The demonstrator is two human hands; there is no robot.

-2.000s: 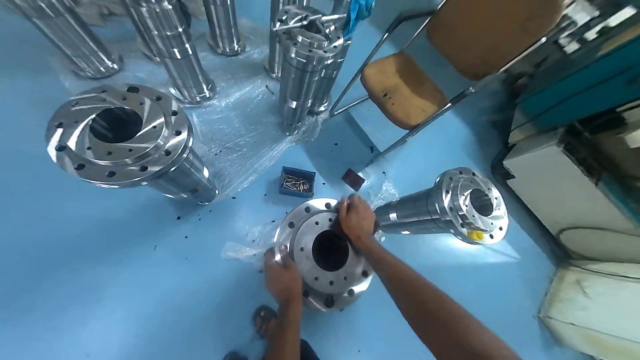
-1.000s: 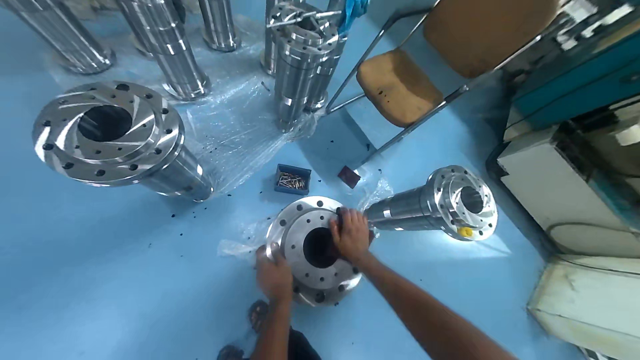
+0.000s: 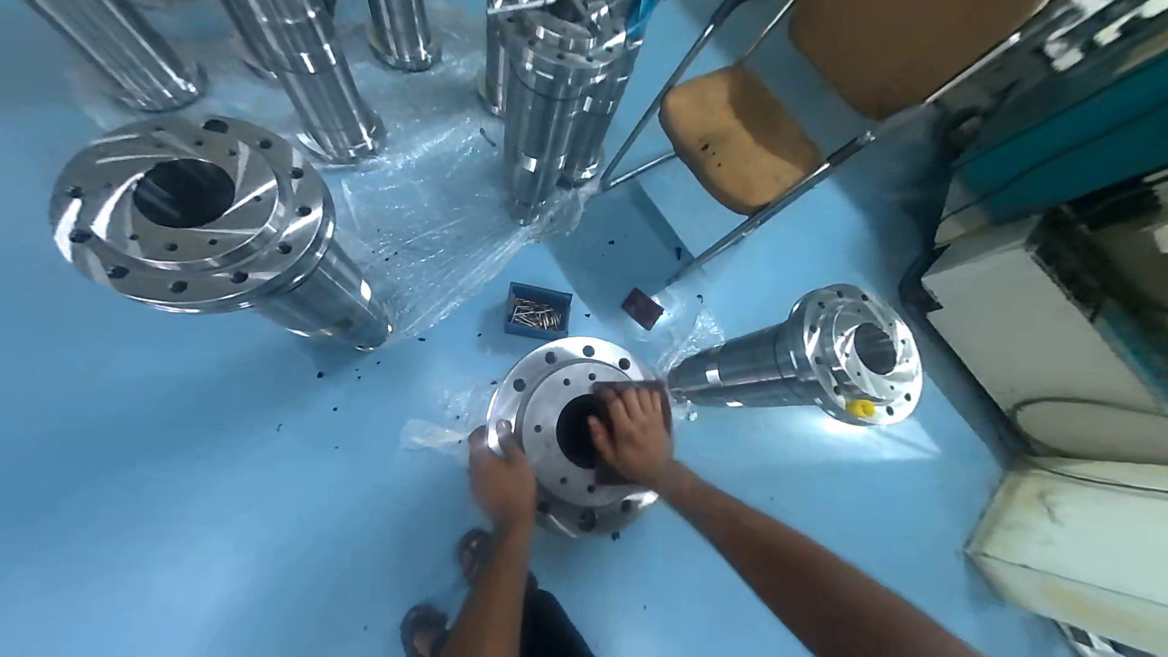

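Note:
A round steel flange (image 3: 550, 383) with bolt holes and a dark central bore stands below me, seen from above. My right hand (image 3: 636, 433) presses a dark reddish-brown abrasive pad (image 3: 607, 473) flat on the right part of its face, beside the bore. Gripping the flange's left rim is my left hand (image 3: 504, 476), with the thumb on top. A second, smaller dark red pad (image 3: 642, 309) lies on the floor. Near it sits a small blue box (image 3: 538, 311) of thin metal pins or screws.
A large flanged steel cylinder (image 3: 301, 265) stands at left, another (image 3: 785, 365) at right with a yellow piece on its flange. More cylinders (image 3: 547, 109) stand on plastic film (image 3: 429, 219) at the back. A brown chair (image 3: 739, 137) and pale cabinets (image 3: 1077, 538) are at right.
My right hand has moved over the flange's face from its upper right edge to nearer the bore, and the pad under it now shows plainly. My left hand stays at the left rim.

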